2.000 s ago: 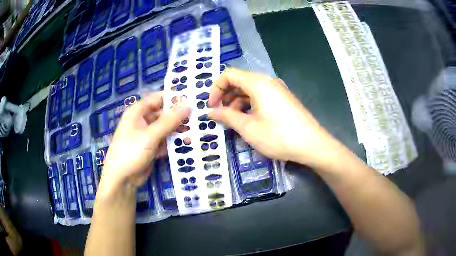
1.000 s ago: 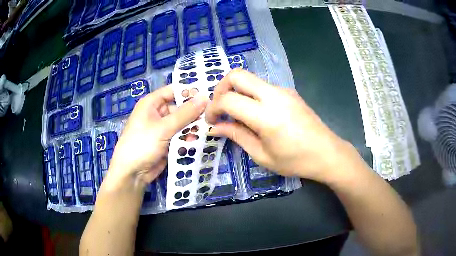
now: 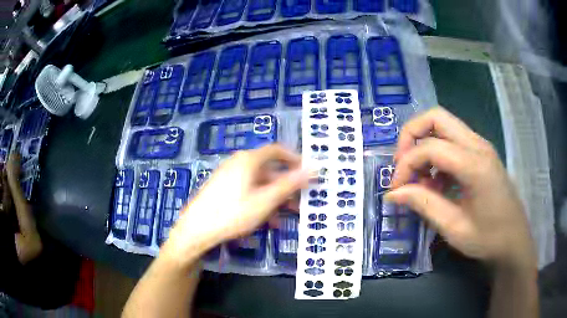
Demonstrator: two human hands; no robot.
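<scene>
A white sticker sheet [image 3: 329, 205] with two columns of dark holes lies lengthwise over a tray of blue phone cases [image 3: 261, 74]. My left hand [image 3: 239, 192] is blurred, its thumb tip over the sheet's left edge; whether it grips the sheet cannot be told. My right hand [image 3: 460, 186] is right of the sheet, thumb and finger bent close together. A pale camera ring [image 3: 386, 176] shows beside these fingertips at the top of a lower-row case [image 3: 396, 239]; whether the fingers hold it is unclear. Several other cases have pale rings at their camera corners.
Spare sticker sheets [image 3: 528, 149] lie at the right, partly behind my right hand. Another loaded tray [image 3: 261, 9] is beyond the main one. A small white fan [image 3: 59, 90] stands at the left. Another person's arm [image 3: 22, 214] is at the far left.
The view has turned left, so things sit further right. My right hand has moved off the sheet to its right. The sheet, curved before, now lies straight.
</scene>
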